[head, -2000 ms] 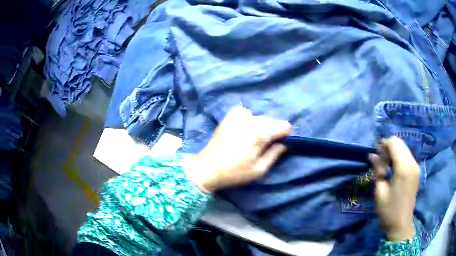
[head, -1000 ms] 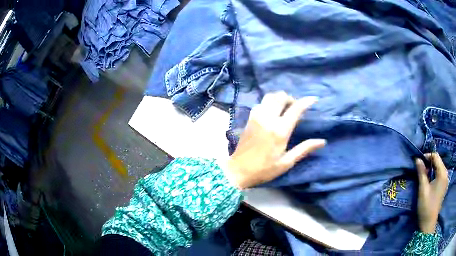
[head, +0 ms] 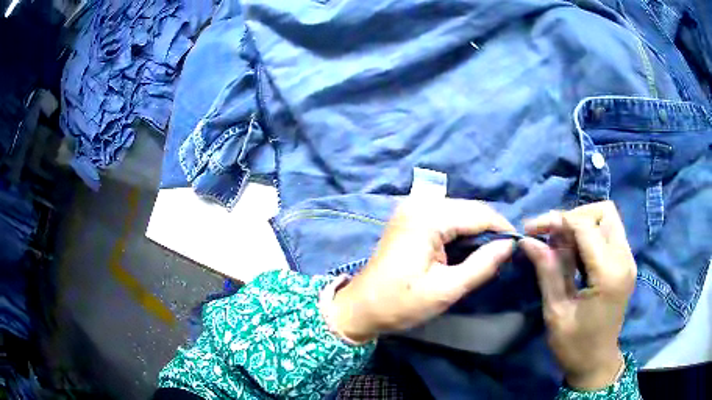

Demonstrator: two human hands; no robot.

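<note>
A large blue denim garment (head: 375,101) lies spread over a white table. My left hand (head: 437,262) and my right hand (head: 582,269) meet at its near part. Both pinch a dark edge of the denim between thumb and fingers, with the fingertips nearly touching. A small white care label (head: 428,183) stands up just beyond my left hand. A cuff (head: 222,160) lies folded at the left. A collar or band (head: 640,113) with a pale button below it lies at the right. No snips can be made out in my right hand.
A heap of ruffled blue pieces (head: 117,78) is at the upper left. The white table's (head: 215,234) corner shows at the left, above a grey floor with a yellow line (head: 129,273). More denim (head: 691,39) lies at the upper right.
My right hand has come left to meet my left hand, and both now pinch the denim. The care label has come into view. The embroidered pocket no longer shows. The view has shifted.
</note>
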